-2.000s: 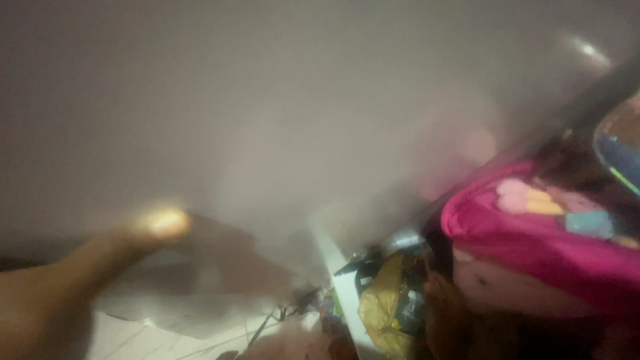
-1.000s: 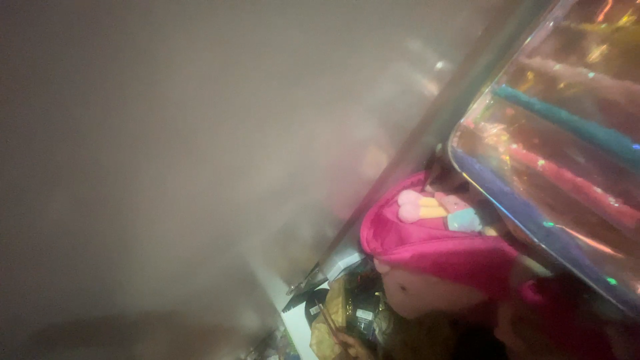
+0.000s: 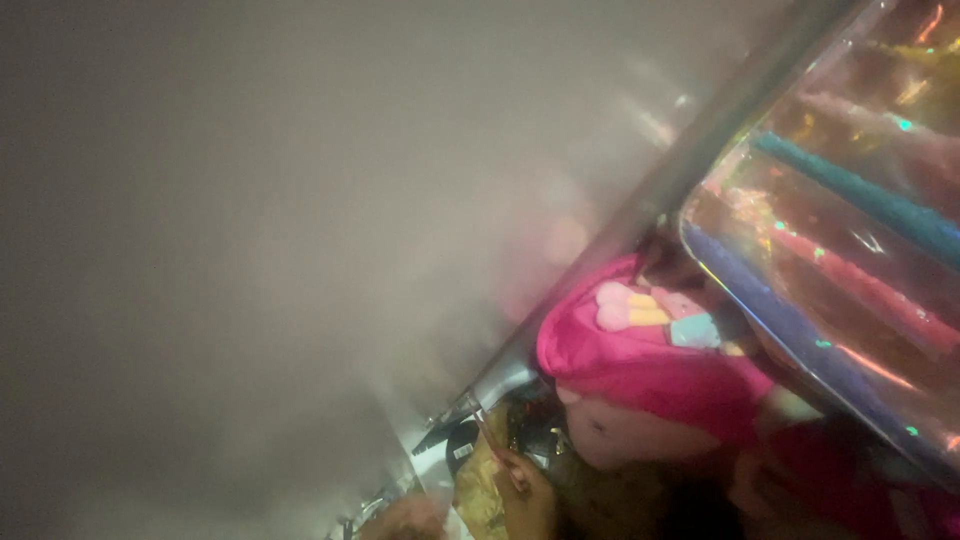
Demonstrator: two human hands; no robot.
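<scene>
Low in the head view, what appears to be my right hand [image 3: 526,486] comes up from the bottom edge, small and dim. Its fingers close around a thin, stick-like thing [image 3: 487,433] that points up and to the left; blur hides what it is. Crumpled gold-yellow material [image 3: 477,480] lies right beside this hand, with a black item [image 3: 459,448] bearing a white printed label next to it. My left hand is out of sight. A blurred, skin-toned shape [image 3: 405,517] shows at the bottom edge; I cannot tell what it is.
A large blurred grey surface [image 3: 225,225] fills the left, bounded by a dark diagonal edge [image 3: 637,202]. A bright pink fabric item [image 3: 600,352] with small plush-like shapes is right of centre. Clear iridescent plastic [image 3: 840,247] with coloured strips covers the upper right.
My left hand, large at the lower left two seconds ago, has left the view. The view has shifted, and the iridescent plastic now fills much more of the right side.
</scene>
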